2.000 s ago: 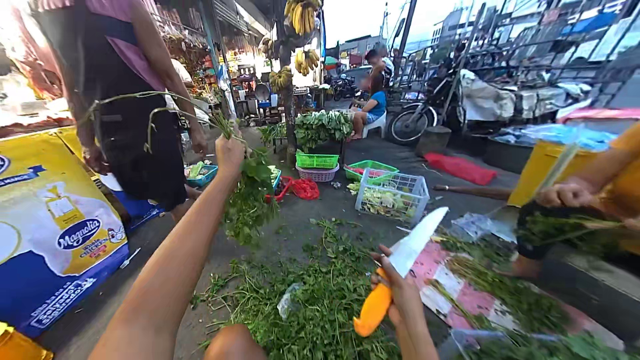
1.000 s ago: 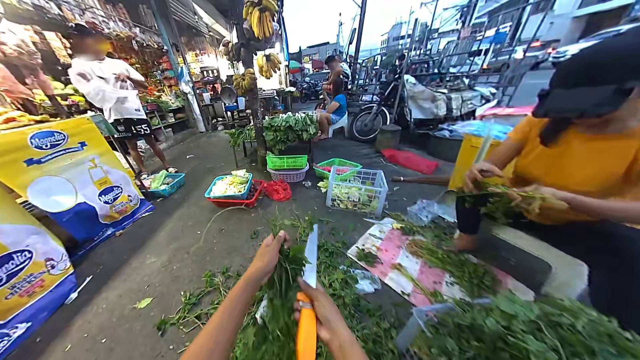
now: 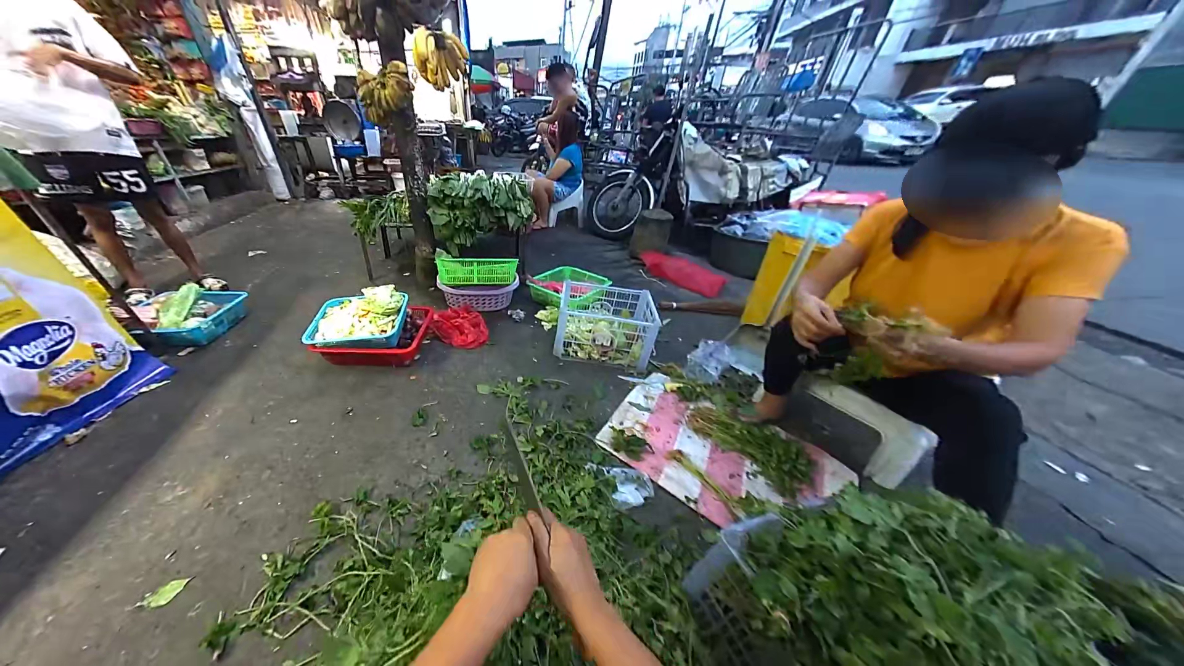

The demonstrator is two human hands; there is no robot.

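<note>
Over a heap of leafy green herbs [image 3: 407, 564] on the ground, my two hands are pressed together. My right hand [image 3: 564, 555] grips the knife [image 3: 521, 467], its blade pointing up and away; the handle is hidden by the hand. Against it, at the base of the blade, my left hand [image 3: 504, 560] has curled fingers; whether it holds stems cannot be seen. Beside the heap lies a pink-and-white sheet [image 3: 731, 462] with bunches of greens [image 3: 754, 444] on it. A plastic crate [image 3: 731, 564] piled with greens [image 3: 906, 564] stands at the lower right.
A person in an orange shirt [image 3: 980, 287] sits at the right, handling greens. Ahead are a clear crate [image 3: 608, 326], a red tray [image 3: 370, 353] under a blue tray of cut vegetables [image 3: 356, 319], and stacked baskets [image 3: 477, 271]. Another person [image 3: 74, 92] stands at the left near a blue tray [image 3: 199, 319].
My left hand held up a bunch of greens two seconds ago; it came down beside the knife, and now both hands touch. The knife blade has turned from facing broadside to nearly edge-on.
</note>
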